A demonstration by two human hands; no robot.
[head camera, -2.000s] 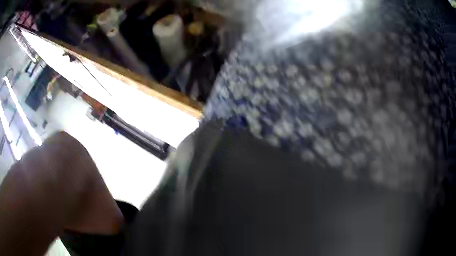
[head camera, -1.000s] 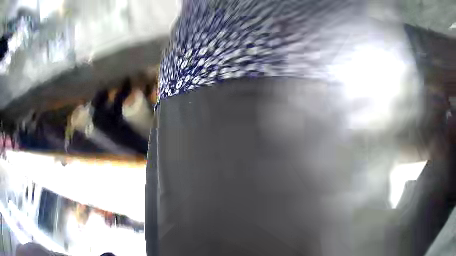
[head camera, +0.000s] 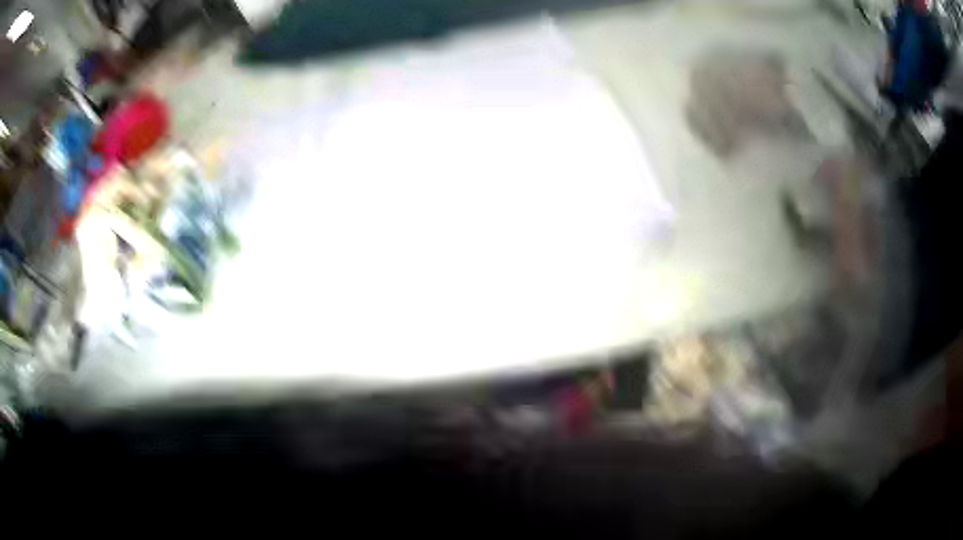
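Observation:
A long white table (head camera: 422,232), overexposed and blurred, lies in front of me. A smooth white sheet seems to cover much of it, but the glare hides its edges. A mixed heap of cloth in cream, green and blue (head camera: 180,237) lies at the table's left end. A maroon-brown crumpled cloth (head camera: 744,100) lies on the right part of the table. Neither of my hands can be made out.
Red cloth (head camera: 135,127) shows at the far left. A dark green cloth (head camera: 348,26) runs along the far side. Cream scraps (head camera: 692,380) lie below the near edge, at the lower right. A blue upright thing (head camera: 917,53) stands at the upper right. The bottom is dark.
The view has swung away from the close grey and blue-white patterned cloth to the white table. The hand-like shape at the lower left is out of view.

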